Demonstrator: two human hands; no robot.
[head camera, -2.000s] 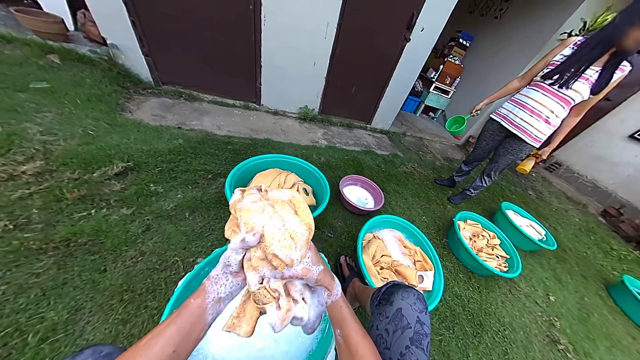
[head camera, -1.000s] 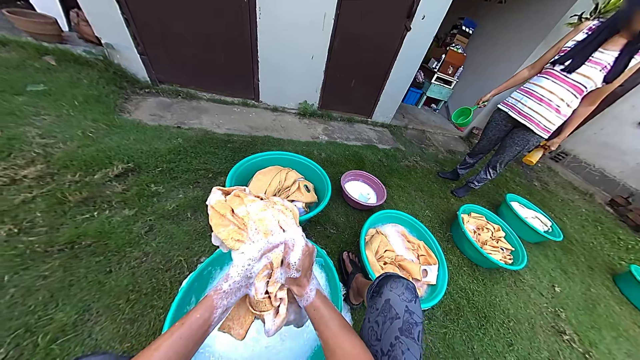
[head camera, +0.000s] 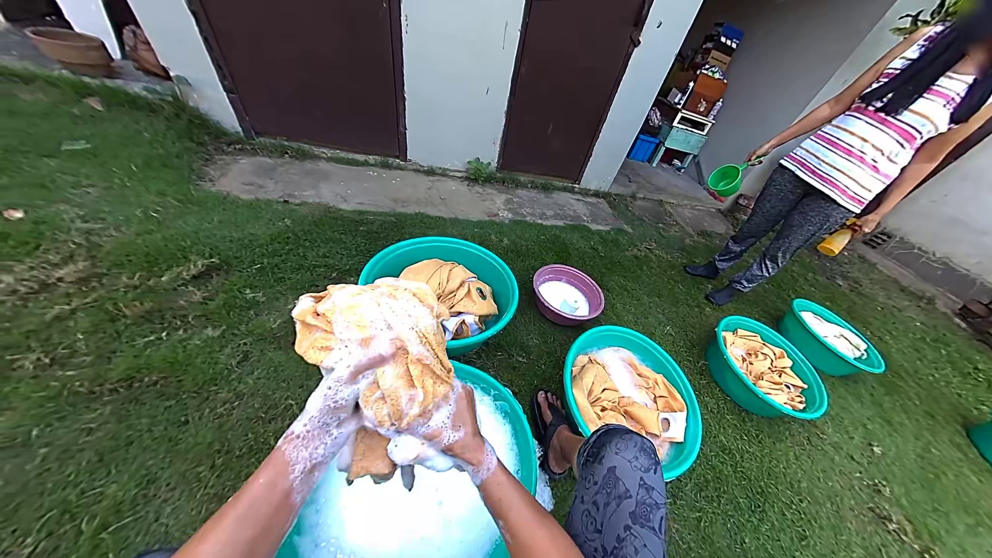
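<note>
My left hand (head camera: 349, 380) and my right hand (head camera: 461, 430) both grip a bunched, soapy tan garment (head camera: 395, 325), with suds over my fingers and wrists. The wet bundle is raised above a green plastic basin (head camera: 521, 422) full of white foam (head camera: 403, 511). Part of the garment hangs down between my hands, close to the foam. Suds and folds hide some of my fingers. Just behind the bundle, another green basin (head camera: 508, 283) holds more tan clothes (head camera: 449, 287).
A purple basin (head camera: 546, 310) with white contents stands beyond. To the right are a green basin (head camera: 692, 442) of soapy tan clothes by my knee, and two more basins with laundry. At the upper right a person (head camera: 876, 139) holds a green dipper (head camera: 726, 180) and a yellow bottle (head camera: 837, 239).
The garment's upper part has shifted and is bunched differently between my hands. Both hands have kept hold of it. The other person stands in about the same place.
</note>
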